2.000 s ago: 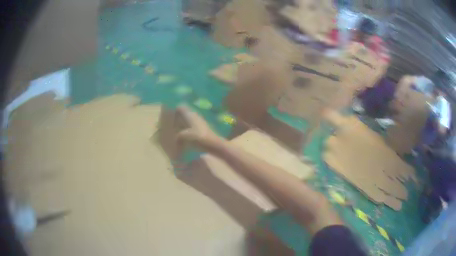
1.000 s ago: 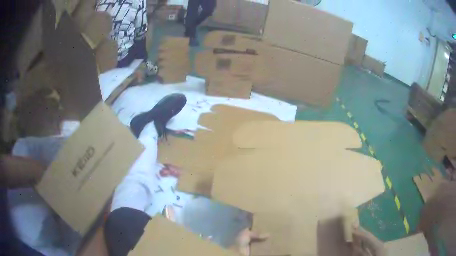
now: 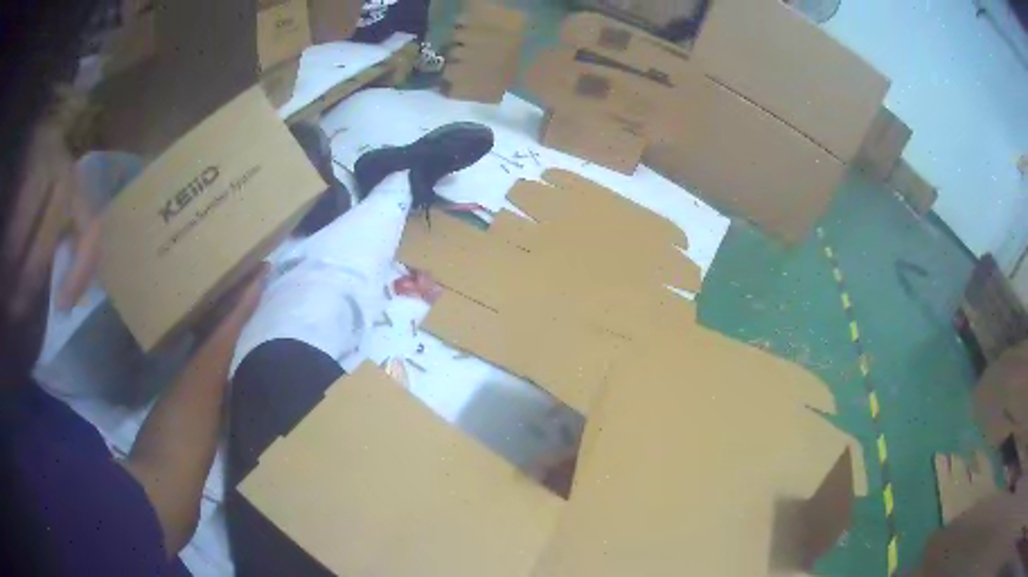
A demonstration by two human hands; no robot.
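A part-folded tan box (image 3: 676,485) fills the bottom centre, nearest me. A broad flat panel (image 3: 406,485) extends from it at left, and a small flap (image 3: 829,513) stands at its right, blurred and shaded. Under and beyond it lie flat box blanks (image 3: 564,271) with rounded, notched edges on a white sheet. Neither of my hands can be made out. A dim reddish-brown blur shows in the gap between the panels; I cannot tell what it is.
At left a person in a dark purple top holds a closed box (image 3: 214,209) with dark lettering. A leg with a black shoe (image 3: 434,158) stretches over the white sheet (image 3: 705,231). Large cartons (image 3: 744,135) stand behind. Yellow-black tape (image 3: 862,361) crosses the green floor at right.
The view has shifted, so the blanks and the neighbour's box sit differently. More of the part-folded box shows. My hands, seen at its lower edge a second ago, are no longer distinguishable.
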